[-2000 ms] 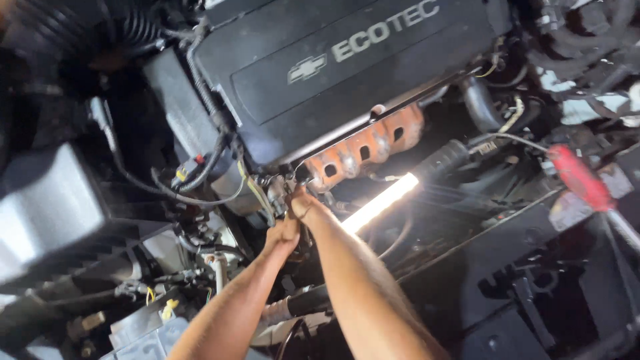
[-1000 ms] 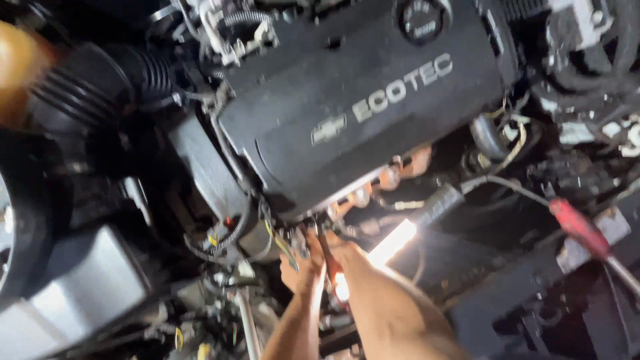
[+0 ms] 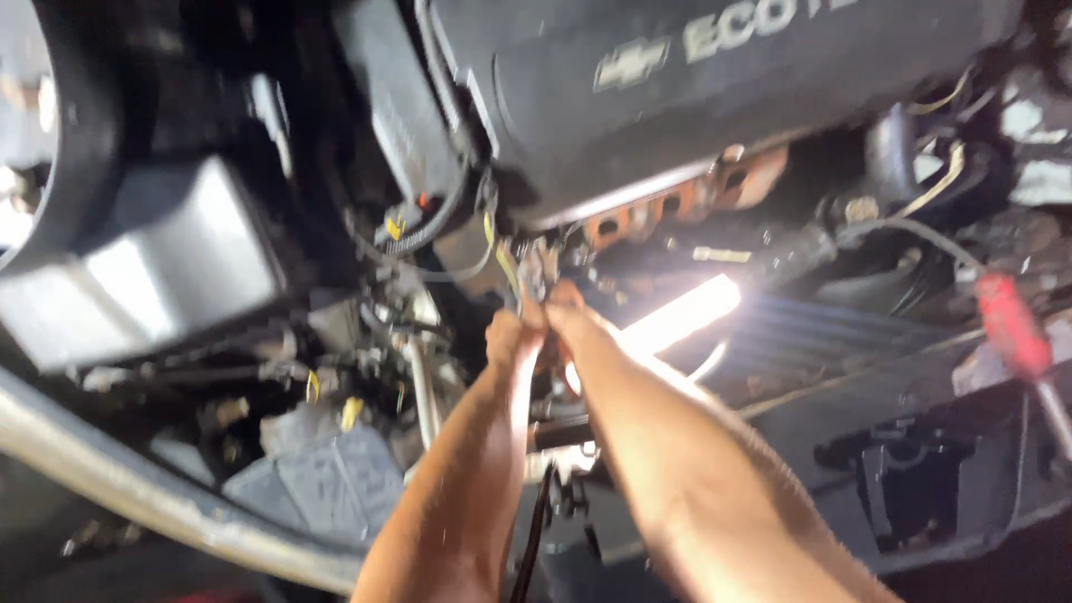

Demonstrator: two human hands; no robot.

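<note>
Both hands reach down in front of a black plastic Chevrolet Ecotec engine cover. My left hand and my right hand are close together at a small metal part below the cover's lower left edge. Blur and the hands' own position hide whether either one grips it. A yellow-green wire runs down beside the left fingers. Just right of the hands, rusty orange exhaust ports show under the cover. A lit tube work light lies right of my right wrist.
A screwdriver with a red handle lies at the right, near a grey cable. A dark ribbed plastic box sits lower left, above a curved body edge. A shiny silver-grey housing stands at the left. Hoses and wiring surround the engine.
The view has shifted a good deal. A dark, slender thing seen between the hands one second ago is no longer plain there. Both hands remain close together below the cover.
</note>
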